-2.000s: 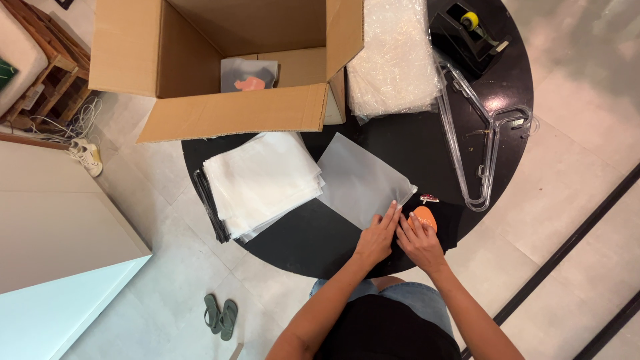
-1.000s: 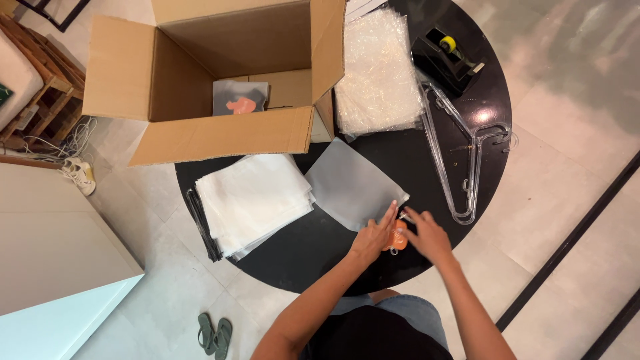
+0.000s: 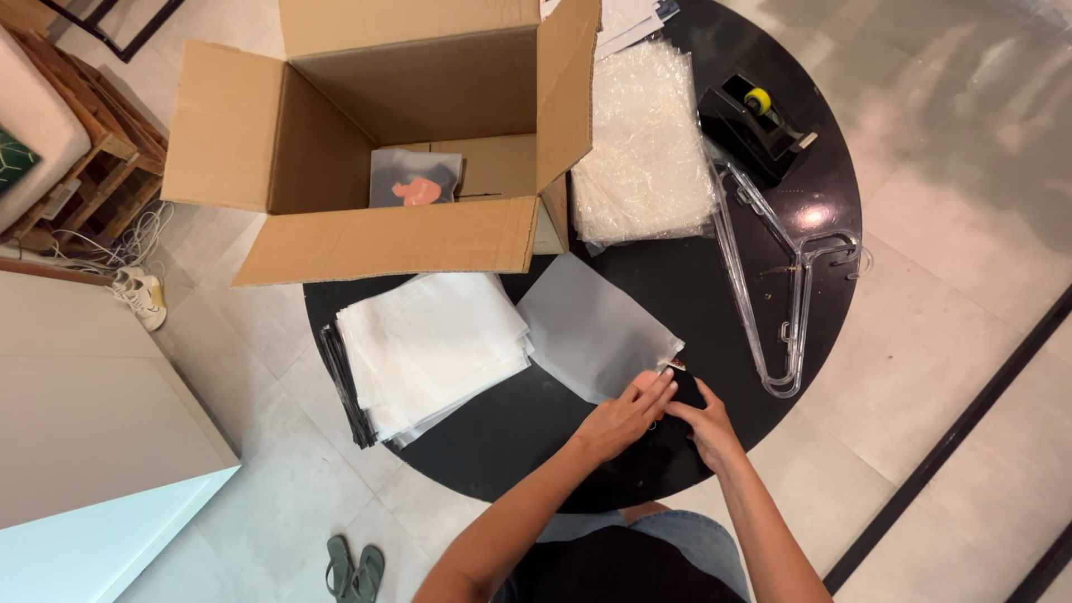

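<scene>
My left hand (image 3: 624, 416) rests at the lower right corner of a frosted plastic bag (image 3: 586, 327), its fingers over an orange item (image 3: 644, 381) that is mostly covered. Between thumb and fingers, my right hand (image 3: 708, 423) holds a folded black cloth item (image 3: 685, 388) beside the left fingertips. Left of the frosted bag lies a stack of white plastic bags (image 3: 431, 347), with black strips (image 3: 345, 385) along its left edge. Inside the open cardboard box (image 3: 385, 243) is another frosted bag with an orange-pink print or item (image 3: 417, 191).
Clear plastic hangers (image 3: 796, 293) lie on the right of the round black table (image 3: 519, 456). A black tape dispenser (image 3: 754, 126) stands behind them. A pile of clear plastic packaging (image 3: 645, 142) sits beside the box. Flip-flops (image 3: 354, 569) are on the floor.
The orange item, plainly visible earlier, is now mostly under my left hand. My right hand now holds the black cloth item up between its fingers. The view has shifted slightly.
</scene>
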